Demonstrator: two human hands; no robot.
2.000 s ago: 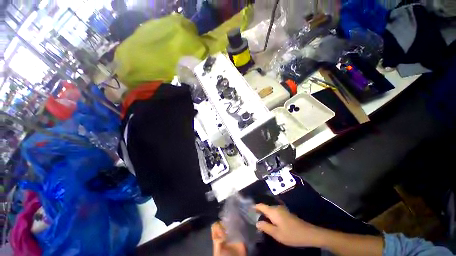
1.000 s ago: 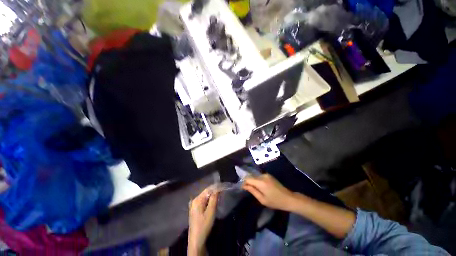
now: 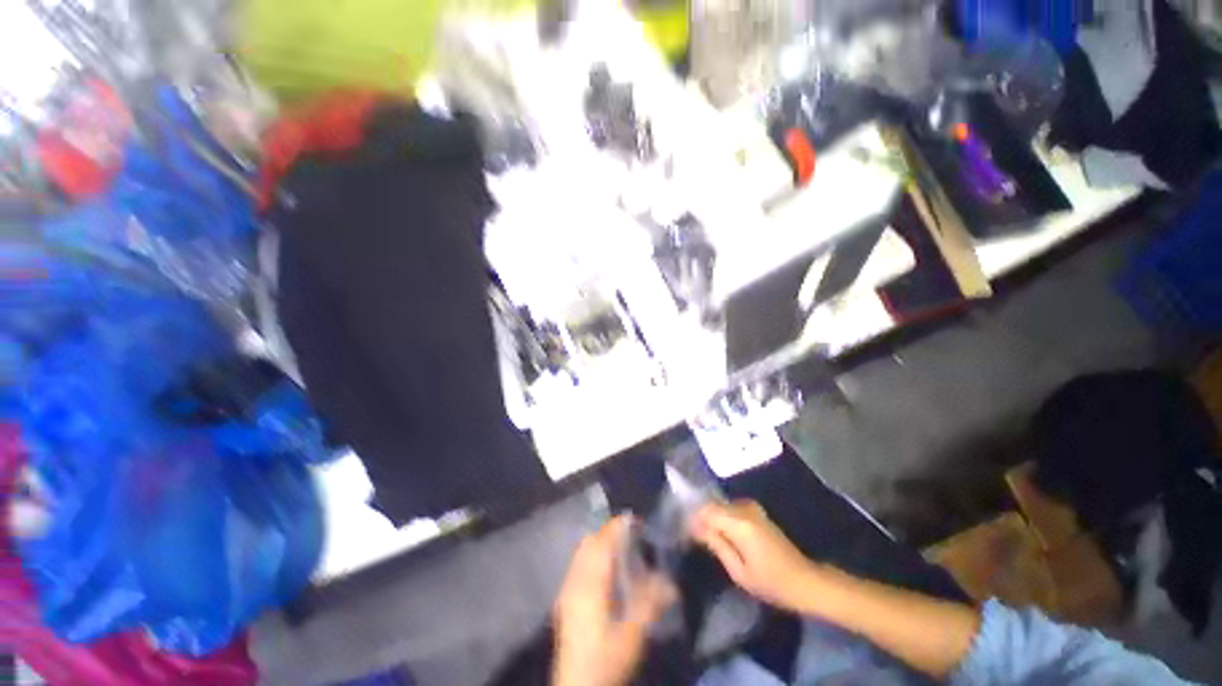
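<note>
A small clear plastic bag [image 3: 677, 509] is stretched between my two hands, just below the machine's front end. My left hand [image 3: 606, 603] is blurred and holds the bag's left side. My right hand [image 3: 757, 552] pinches the bag's right side between thumb and fingers. The bag's contents are too blurred to tell. The white sewing machine [image 3: 697, 315] is overexposed, with its grey guard plate [image 3: 767, 322] at the front. The metal work plate [image 3: 741, 448] is below the guard. Black garment cloth [image 3: 851, 529] hangs from under the plate towards my lap.
A black garment pile [image 3: 389, 308] lies left of the machine, beside a narrow parts tray [image 3: 533, 362]. Blue plastic bags [image 3: 201, 483] fill the far left. A purple-handled tool [image 3: 985, 168] lies in a dark tray at the right. A cardboard box [image 3: 1005, 550] is on the floor.
The bag was lower and bunched two seconds ago; now it is stretched between both hands. My left hand has turned and come closer to my right since one second ago. The view has shifted.
</note>
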